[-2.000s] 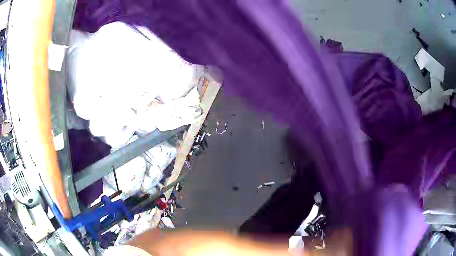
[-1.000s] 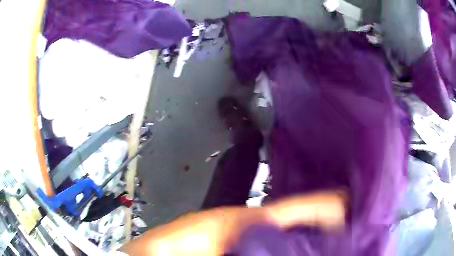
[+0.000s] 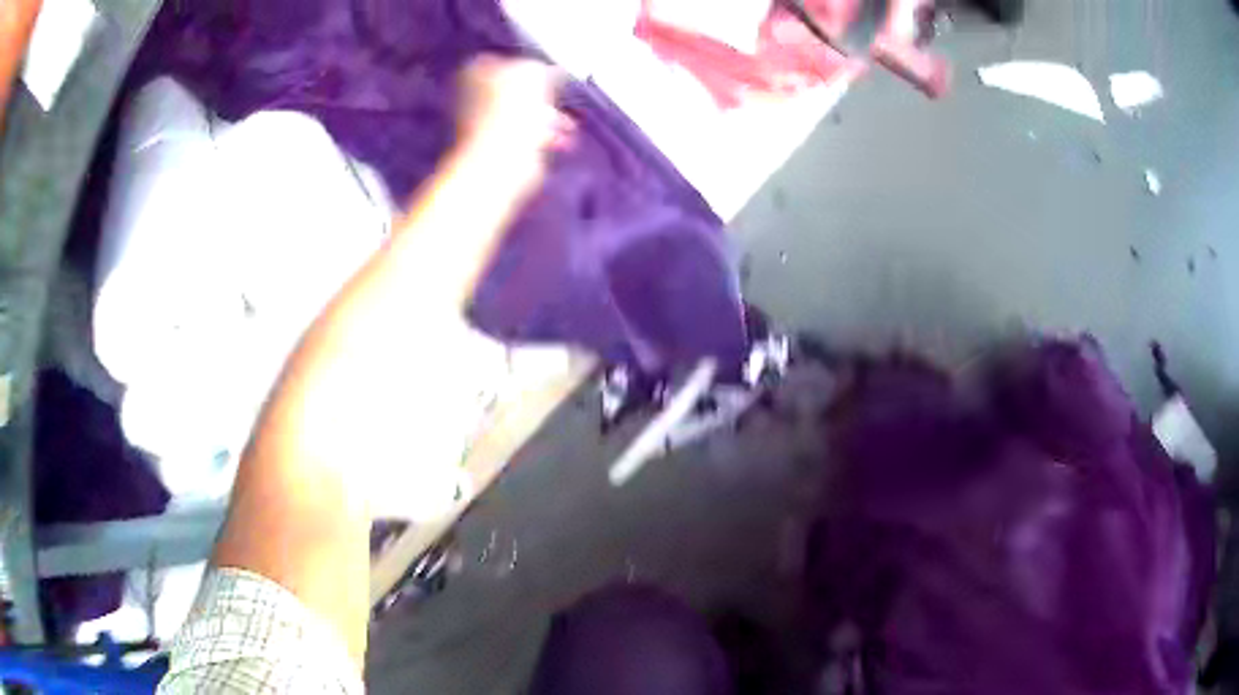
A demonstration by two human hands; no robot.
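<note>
My left hand [image 3: 514,111] reaches in from the lower left, its checked sleeve at the wrist end of a bare forearm. Blurred, it looks closed on purple fabric [image 3: 584,251] lying on the shelf under the table. The fabric's near end hangs over the shelf edge. A larger purple fabric heap [image 3: 1006,543] is at the lower right, above the floor; what holds or supports it is hidden. My right hand is not in view.
White cloth bundles [image 3: 177,272] fill the shelf beside my forearm. Pink-red cloth [image 3: 747,61] is at the top. The table's edge [image 3: 48,231] curves down the left; a blue part [image 3: 68,672] is below. Scraps [image 3: 666,421] lie on the grey floor [image 3: 938,217].
My left arm has swung up and left from the bottom, and its hand is now at the shelf fabric. The view has shifted, showing pink-red cloth; the purple heap now appears lower right.
</note>
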